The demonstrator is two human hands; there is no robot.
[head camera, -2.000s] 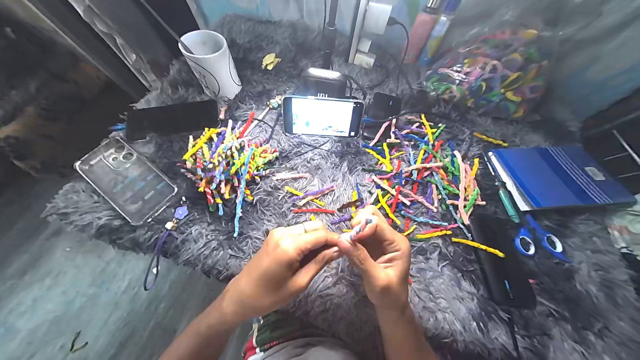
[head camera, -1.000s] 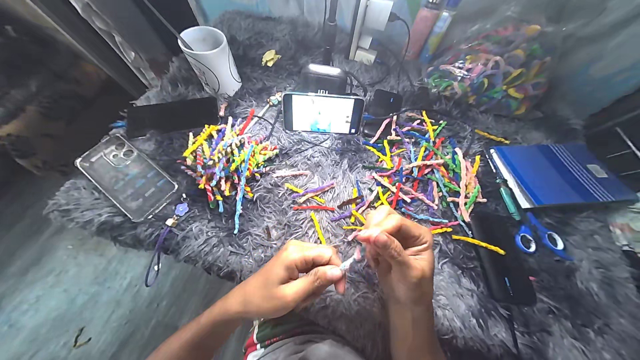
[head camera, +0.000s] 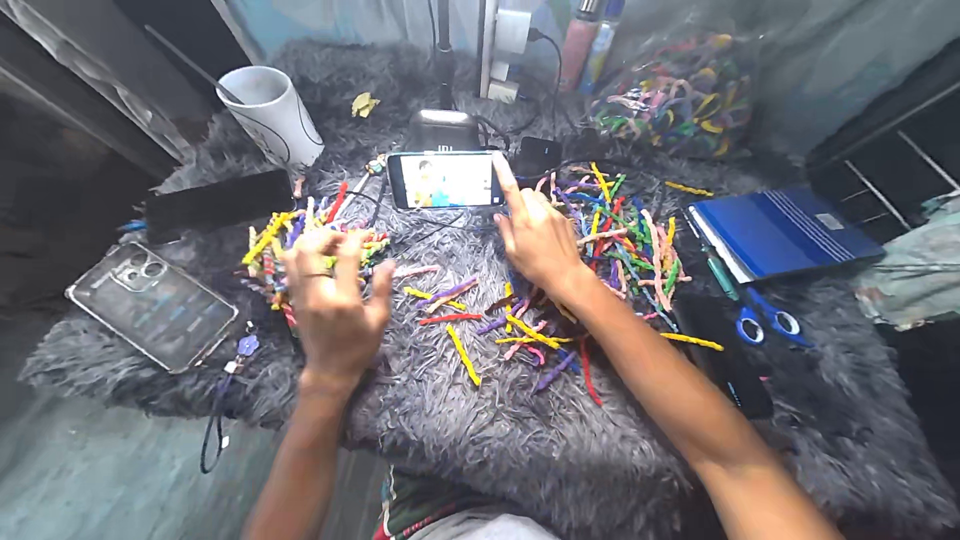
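My left hand (head camera: 334, 296), a ring on one finger, lies over the left pile of colourful twisted fuzzy strips (head camera: 270, 238), its fingers spread; whether a strip is between them cannot be told. My right hand (head camera: 536, 232) reaches forward with its index finger at the right edge of a lit smartphone (head camera: 448, 180), which leans upright at the back. Nothing shows in that hand. Beside its wrist lies a looser pile of strips (head camera: 649, 247). Between the piles several single strips, among them a yellow one (head camera: 463, 355), lie scattered on the grey shaggy cover.
A white cup (head camera: 274, 116) with a stick stands back left, near a dark phone-like slab (head camera: 217, 204). A clear phone case (head camera: 154, 306) with a strap is at left. Right are a blue notebook (head camera: 787, 232), blue-handled scissors (head camera: 769, 324) and a black power bank (head camera: 724, 360). Behind is a bag of strips (head camera: 675, 97).
My hands were together near the front edge, working a pale strip. They have parted: the left has moved to the left pile, the right forward to the smartphone.
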